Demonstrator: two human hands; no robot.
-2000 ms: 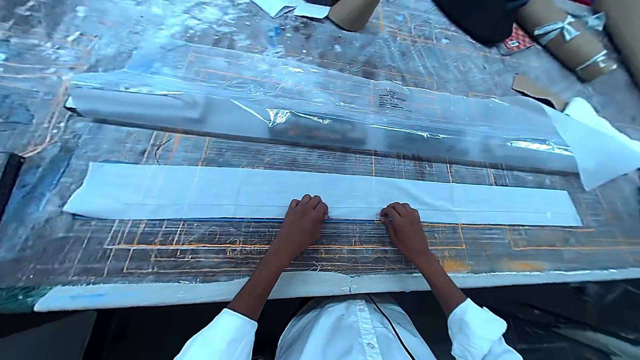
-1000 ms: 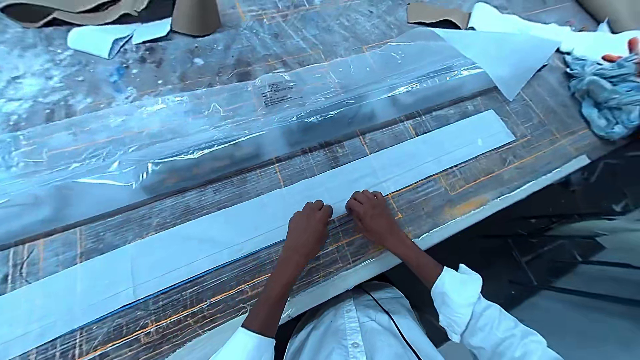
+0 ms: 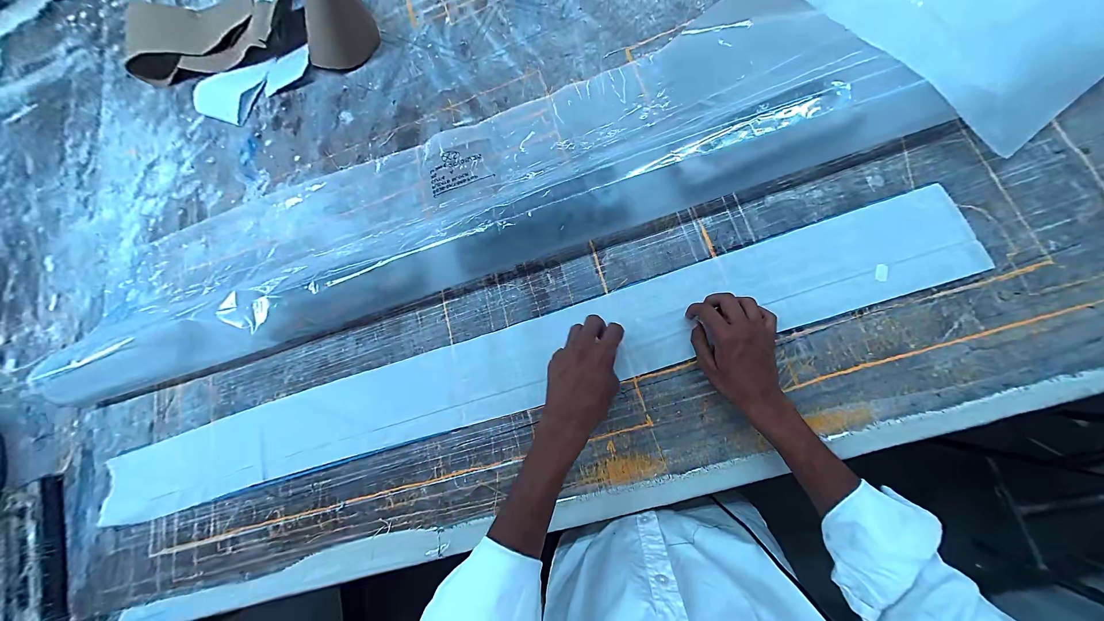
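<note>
A long strip of white fabric (image 3: 362, 414) lies flat and slantwise along the near part of the worktable, a small pale tag (image 3: 881, 272) near its right end. On the strip's near edge, about its middle, rests my left hand (image 3: 583, 371) with curled fingertips pressed on the cloth. A little to the right, my right hand (image 3: 737, 345) touches the same edge, thumb and fingers bent; whether it pinches the cloth is unclear. Behind the strip lies a long roll in clear plastic wrap (image 3: 500, 233), its wrap bearing print.
The scratched table (image 3: 621, 466) carries orange and white lines and has a pale near edge. Brown curled pieces (image 3: 341, 34) and a white scrap (image 3: 231, 90) lie at the back left. A translucent white sheet (image 3: 992, 69) overhangs the roll's right end.
The view has swung about between frames. Both my hands stay at the strip's near edge, slightly farther apart than one second ago.
</note>
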